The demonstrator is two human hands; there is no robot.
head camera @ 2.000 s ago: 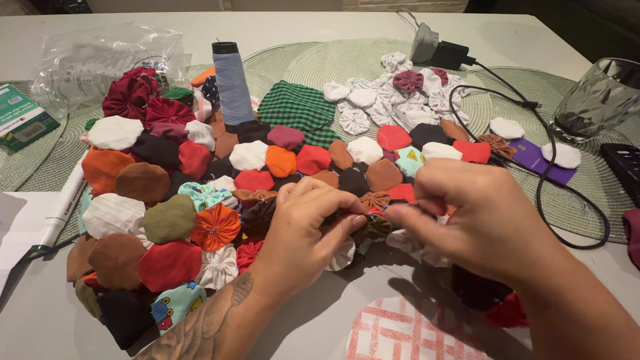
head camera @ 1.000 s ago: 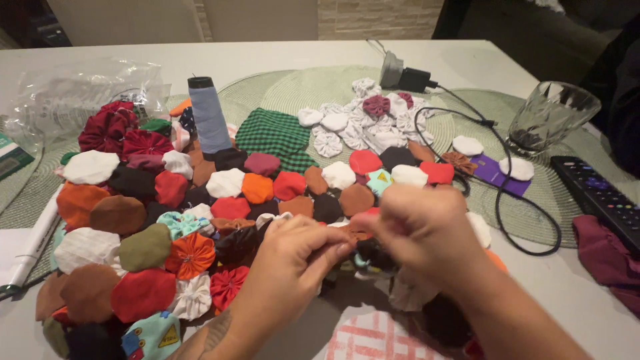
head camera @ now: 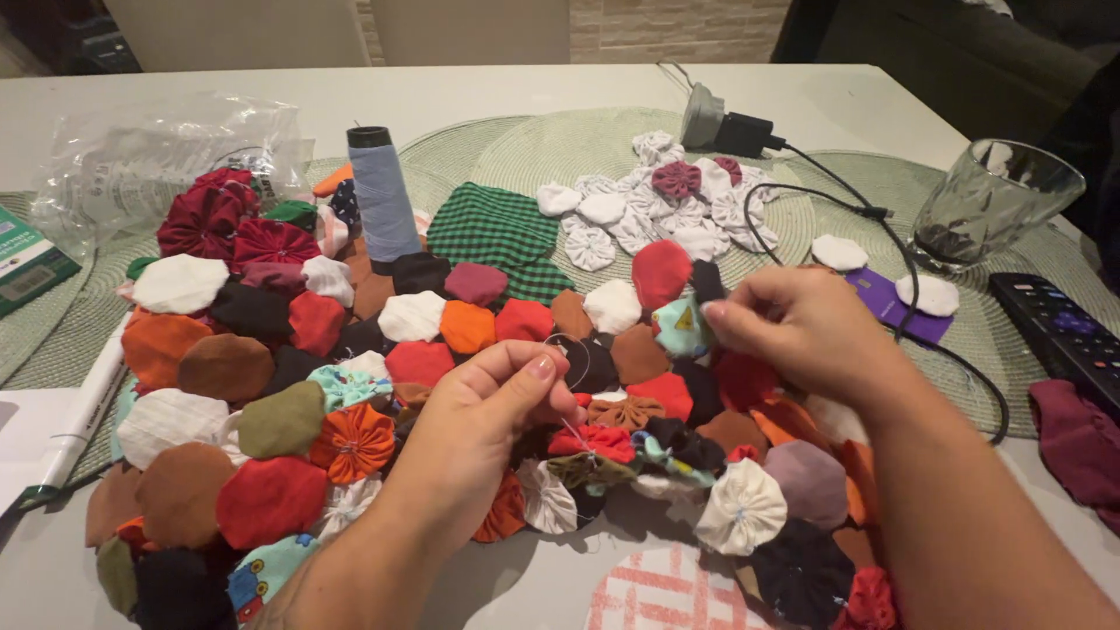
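A patchwork of joined fabric yo-yos [head camera: 271, 503] in red, orange, brown, black, white and olive spreads across the table under both hands. Near its middle, my left hand [head camera: 512, 394] pinches a pale thread [head camera: 584, 350] between thumb and forefinger; the thread forms a small loop beside the fingertips and runs down to a red and olive pair of yo-yos [head camera: 591, 451]. My right hand [head camera: 779, 328] is raised to the right, thumb and forefinger together, beside a turquoise printed yo-yo [head camera: 681, 325]. Whether it holds a needle cannot be seen.
Behind the patchwork stand a blue thread cone [head camera: 383, 197], green checked fabric [head camera: 490, 232] and loose white yo-yos [head camera: 591, 245]. To the right are a black cable [head camera: 844, 188], a glass [head camera: 993, 206], a purple card [head camera: 884, 302] and a remote [head camera: 1072, 328]. A marker [head camera: 83, 407] lies left.
My hands have moved apart, the right one up and away from the left. A thread loop now shows at my left fingertips, and more of the yo-yos between the hands is visible.
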